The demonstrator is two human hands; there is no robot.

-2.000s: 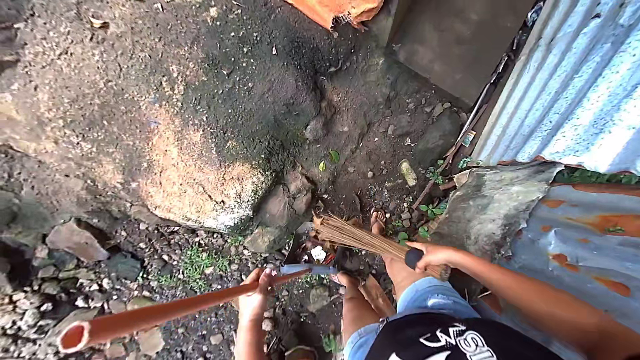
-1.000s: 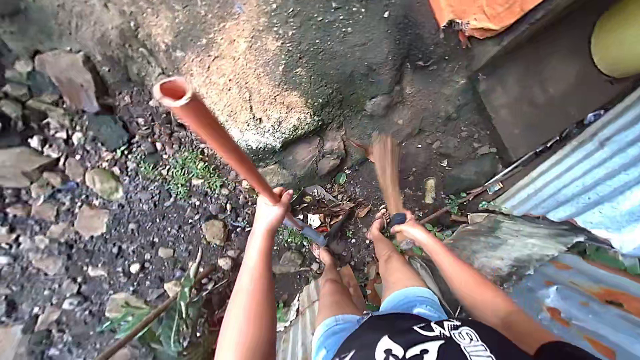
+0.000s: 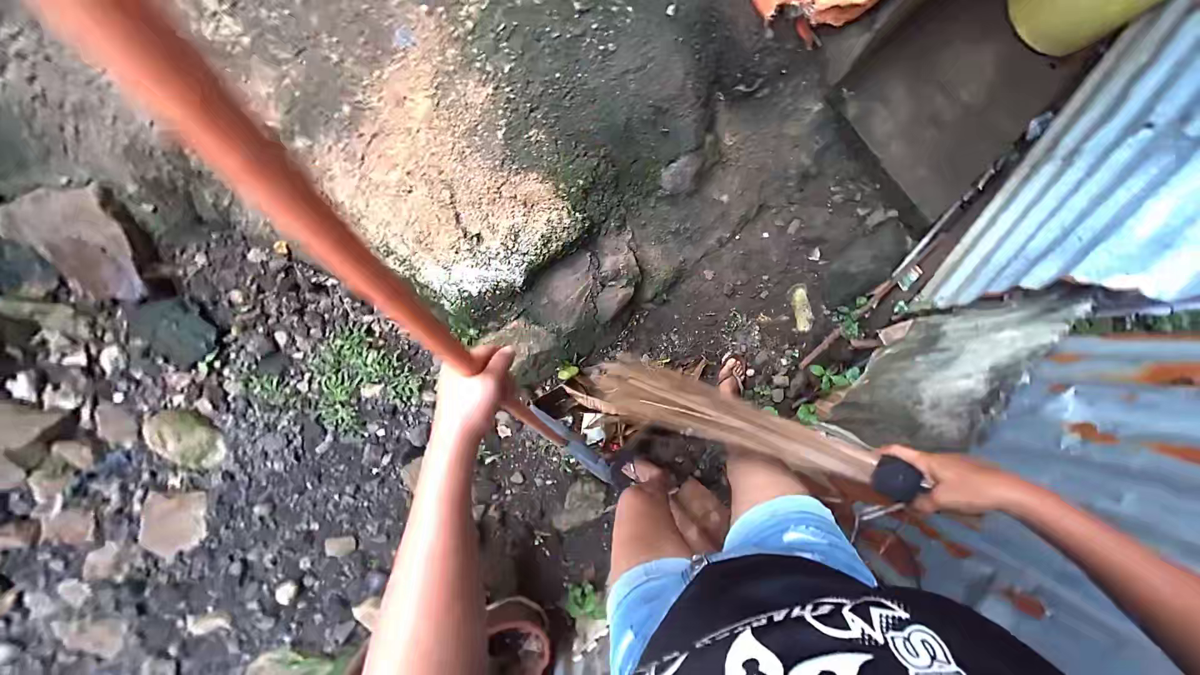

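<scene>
My left hand (image 3: 476,389) is closed around a long orange-brown pole (image 3: 309,216), which slants from the upper left down toward my feet. At its lower end is a grey-blue part (image 3: 583,452), partly hidden near my foot. My right hand (image 3: 952,480) grips the dark bound end of a stick broom (image 3: 741,417), out to the right. The broom's bristles are blurred and lie over a small heap of dry leaves and litter (image 3: 595,427) between the pole and my feet.
A large rock (image 3: 450,187) rises ahead. Loose stones and gravel (image 3: 173,520) cover the left side. Corrugated metal sheets (image 3: 1078,187), partly rusty, stand at the right by a concrete slab (image 3: 947,375). A yellow rounded object (image 3: 1078,21) is at the upper right.
The broom has swung from pointing away from me to lying leftward, and my right hand has moved out to the right. The pole's open far end, seen earlier, is now out of frame.
</scene>
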